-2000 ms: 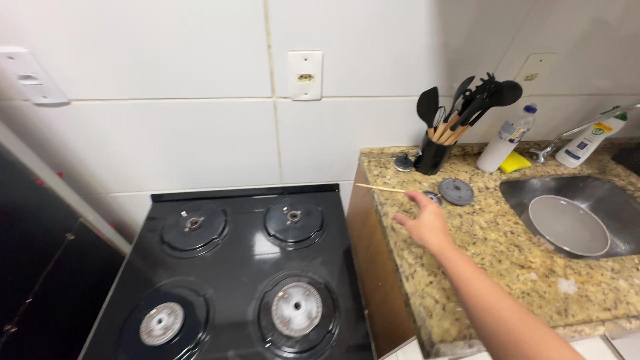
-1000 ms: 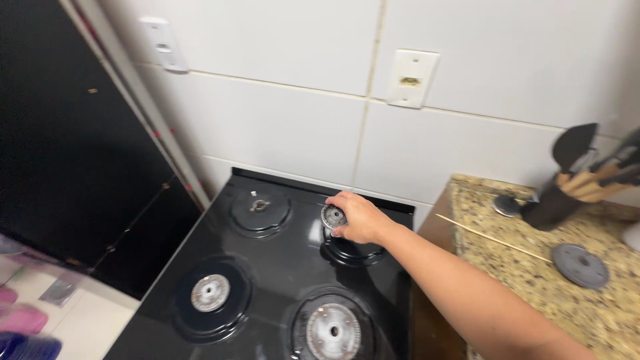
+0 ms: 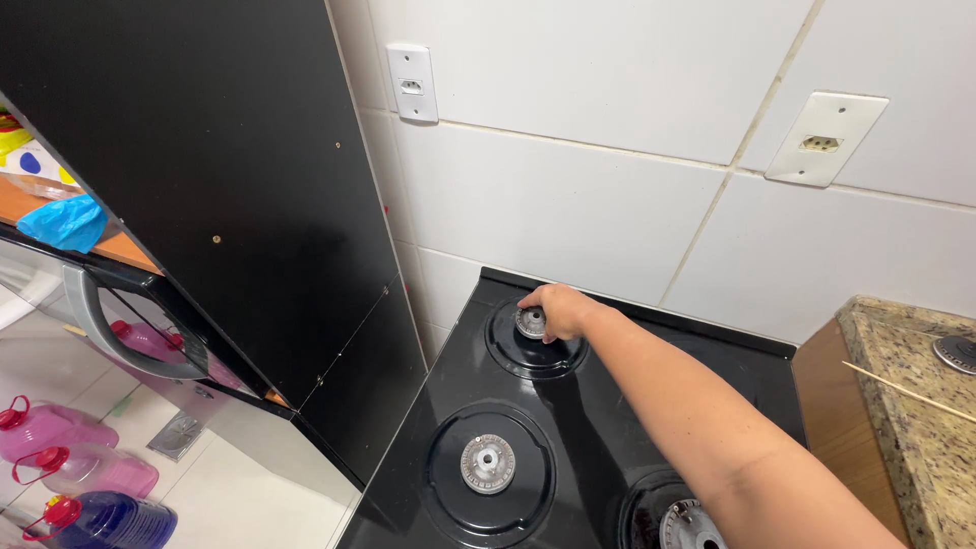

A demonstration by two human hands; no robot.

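Observation:
My right hand (image 3: 566,311) reaches over the black stovetop (image 3: 579,442) to its back left burner. Thumb and fingers grip a round metal burner head (image 3: 531,323), which sits at the middle of that burner's black dish. Nearer me, another metal burner head (image 3: 488,463) rests in the front left burner. Part of a third burner head (image 3: 690,526) shows at the bottom edge, beside my forearm. The forearm hides most of the back right burner. My left hand is out of view.
A granite counter (image 3: 900,427) on the right holds a thin wooden stick (image 3: 907,393) and a dark burner cap (image 3: 957,353). A tall black cabinet panel (image 3: 229,191) stands left of the stove. Plastic bottles (image 3: 114,522) stand on the floor at lower left. A tiled wall is behind.
My right hand has moved from the counter to the back right burner, then left to the back left burner, where a burner head now sits. The view has swung left.

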